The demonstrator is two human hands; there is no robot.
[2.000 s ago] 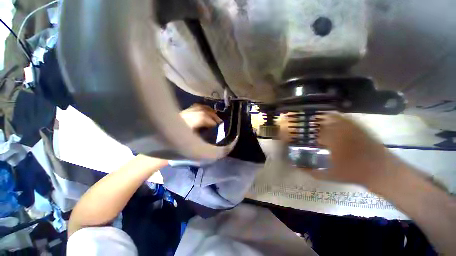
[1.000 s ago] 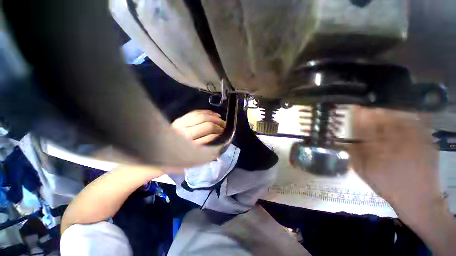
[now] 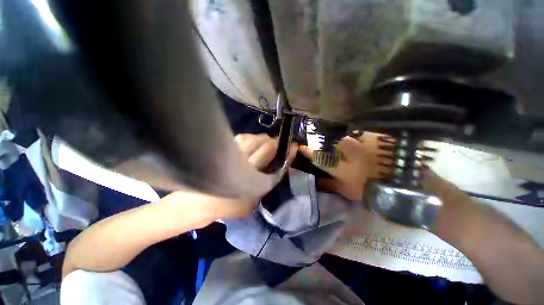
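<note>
A dark garment piece (image 3: 277, 199) with pale grey parts (image 3: 293, 241) lies below the needle area and hangs over the table's front edge. My left hand (image 3: 257, 150) is bent over the dark cloth just left of the dark curved bar (image 3: 285, 146), its fingers closed on it; a blurred curved part covers some of it. My right hand (image 3: 355, 168) is right of the bar with its fingers at the dark cloth's edge, partly hidden behind the tension spring (image 3: 405, 155) and knob. The presser foot and needle are not clearly visible.
The grey-cream machine head (image 3: 340, 53) fills the top. A large blurred curved part (image 3: 161, 101) blocks the upper left. A printed scale (image 3: 405, 250) runs along the white table's front edge. Cloth pieces (image 3: 65, 190) are piled at left.
My right hand has moved left from beside the tension knob to the cloth. My left hand stays at the cloth. The pale grey part has shifted and folded; the camera view has moved too.
</note>
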